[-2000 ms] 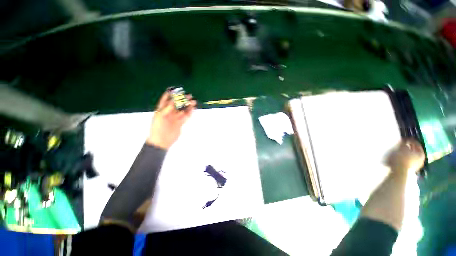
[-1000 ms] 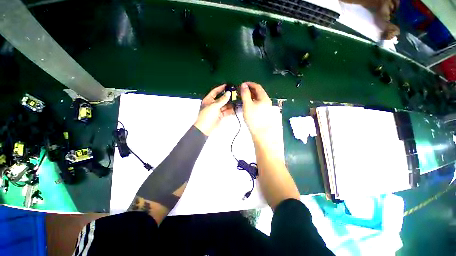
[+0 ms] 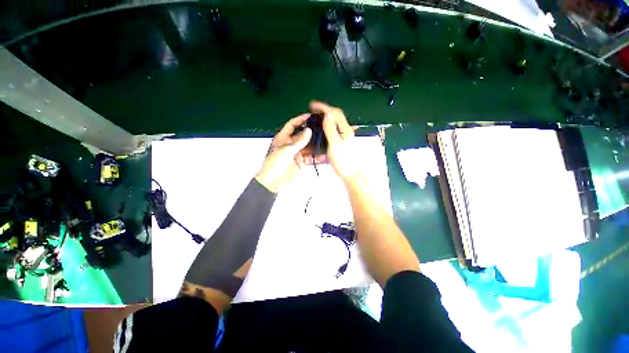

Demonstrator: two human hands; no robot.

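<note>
My left hand [image 3: 284, 153] and my right hand [image 3: 336, 141] hold a small black adapter housing [image 3: 316, 134] between them, above the far edge of the white work mat [image 3: 276, 276]. No yellow shows on the housing now. Its thin black output cord hangs down between my hands, and its tied bundle [image 3: 336, 231] lies on the mat beside my right forearm, with the plug end nearer me. The fingers cover much of the housing.
Unfinished units with yellow blocks [image 3: 108, 228] lie at the left. Another cord bundle [image 3: 161, 210] lies on the mat's left edge. Crumpled white paper [image 3: 418, 165] and sheet-topped trays [image 3: 517, 193] are at the right. Dark units lie on the green belt [image 3: 296, 41] beyond. A grey post [image 3: 62, 96] stands left.
My right hand has come from the trays to meet my left hand. The yellow block, visible between the fingers a second ago, no longer shows; black housing shows there now.
</note>
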